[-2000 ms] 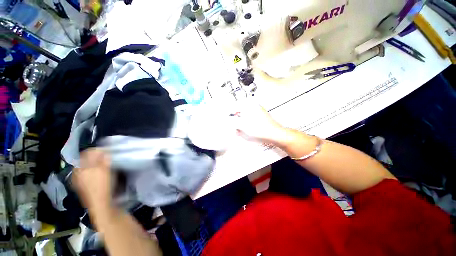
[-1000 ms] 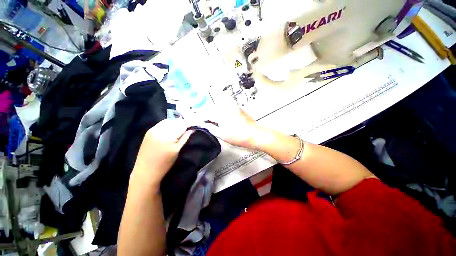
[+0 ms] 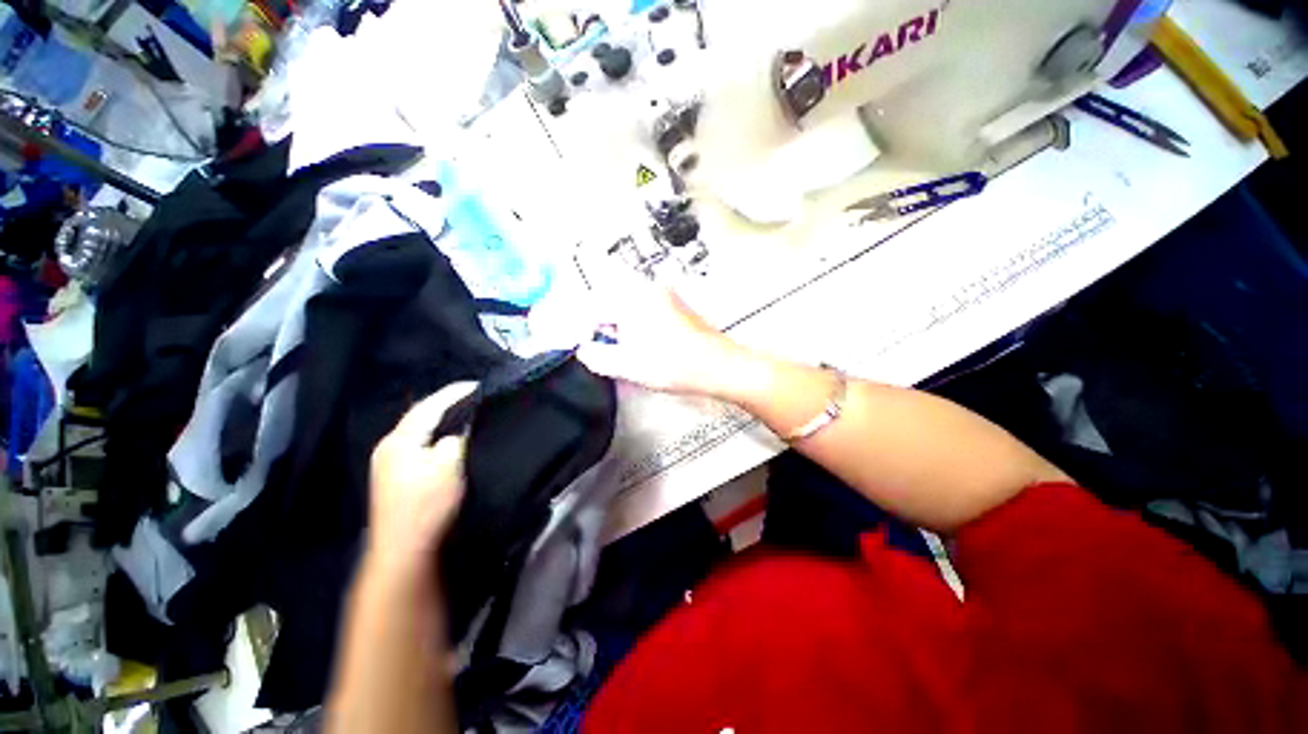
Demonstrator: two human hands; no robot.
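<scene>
A black garment panel (image 3: 531, 437), with light grey cloth (image 3: 552, 574) under it, hangs over the table's front edge. My left hand (image 3: 416, 459) grips the black cloth at its left side, with fingers closed on a fold. My right hand (image 3: 646, 344) holds the black cloth's upper right edge, in front of the presser foot and needle area (image 3: 667, 244). Its fingertips are washed out by glare. A black and grey cloth heap lies to the left.
The white sewing machine (image 3: 918, 101) stands at the back right. Blue-handled thread snips (image 3: 925, 195) lie by its base, a second pair (image 3: 1133, 122) further right, near a yellow tool (image 3: 1212, 86). A printed ruler scale (image 3: 1026, 265) runs along the table front.
My left hand has moved left and slightly down, away from my right hand, and the black cloth is spread between them. The camera view has shifted slightly.
</scene>
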